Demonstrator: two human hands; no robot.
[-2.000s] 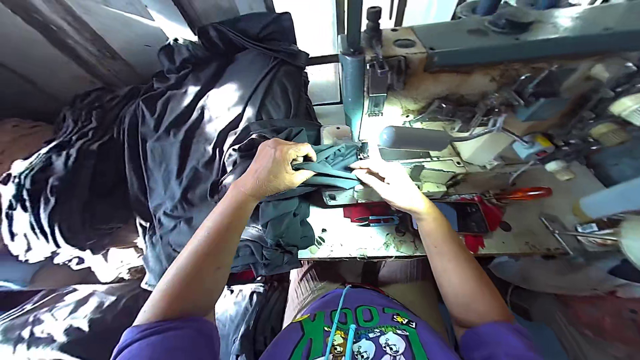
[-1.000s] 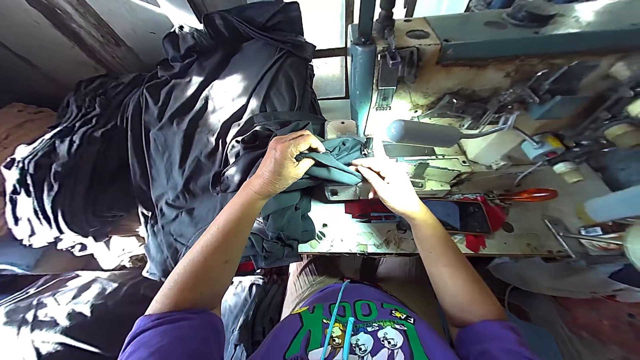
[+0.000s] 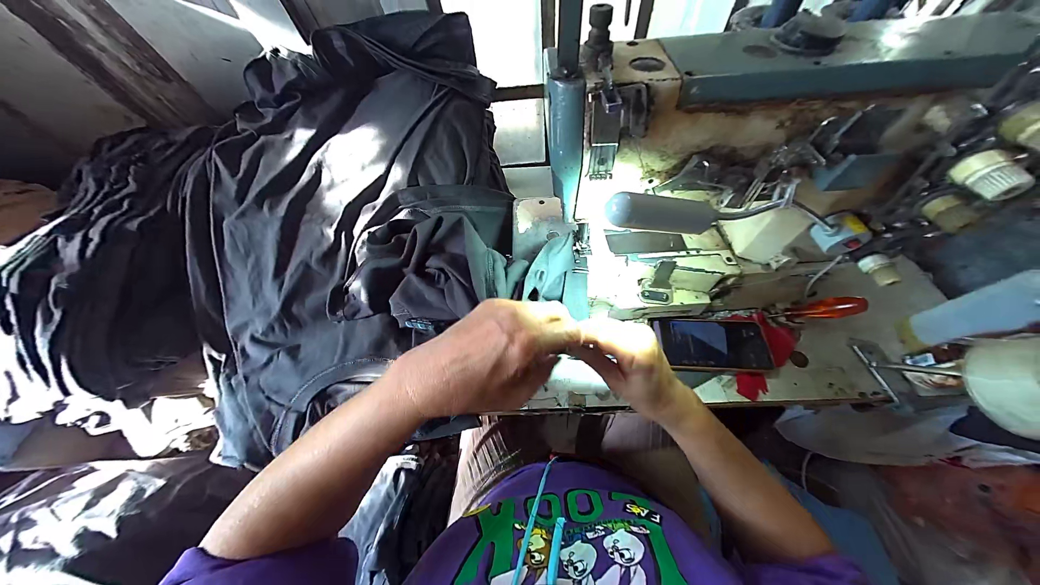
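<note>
A dark garment (image 3: 439, 252) lies bunched at the left of the sewing machine (image 3: 812, 73), and its greenish edge (image 3: 561, 268) reaches the lit needle area and presser foot (image 3: 582, 244). My left hand (image 3: 496, 349) is in front of that cloth with its fingers curled down; what lies under them is hidden. My right hand (image 3: 630, 357) meets it at the fingertips, over the front of the machine bed. Whether either hand pinches cloth or thread there is not clear. A grey rounded lamp or handle (image 3: 658, 213) juts out just beyond my hands.
Piled dark garments (image 3: 292, 203) fill the left side. A smartphone (image 3: 715, 344) lies on red cloth (image 3: 778, 341) at the right, beside an orange-handled screwdriver (image 3: 829, 308). Thread cones (image 3: 991, 173) stand at the far right. A metal tool (image 3: 876, 370) rests near the table's edge.
Both hands have moved toward me, away from the cloth by the needle, and their fingertips have come together. The greenish cloth that was between my hands now lies beyond them.
</note>
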